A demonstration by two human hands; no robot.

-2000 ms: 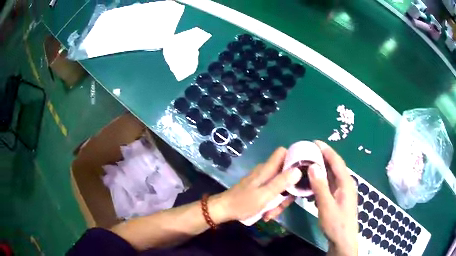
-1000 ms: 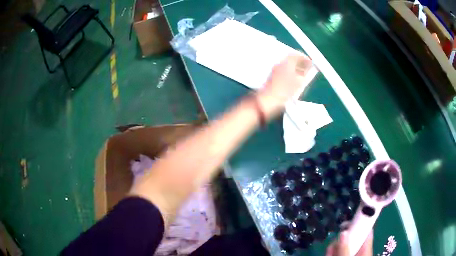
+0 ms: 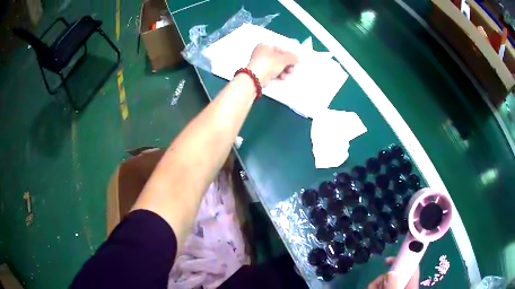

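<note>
My right hand [image 3: 389, 280], cut off by the bottom edge, holds the pale handle of a pink handheld fan [image 3: 430, 214]. The fan's round spoked head points up and has a black centre; a small black oval sits on the handle. My left hand [image 3: 274, 62] is over the stack of flat white bags [image 3: 310, 84], with its fingers curled. Whether it grips a bag cannot be told. A smaller loose white pile [image 3: 333, 138] lies beside the stack. Glossy black discs [image 3: 356, 214] lie in rows on clear crinkled plastic [image 3: 293, 217].
An open carton [image 3: 127, 183] with pale bundles stands on the floor below my left arm. Small pink parts [image 3: 437, 271] lie near the fan. Clear plastic shows at the bottom right. A black chair [image 3: 70, 51] and another box [image 3: 161, 45] stand beyond the bench.
The view has swung left. My left hand has left the fan and moved to the white stack, then further left over it. White bags there have shifted. My right hand keeps the fan by its handle.
</note>
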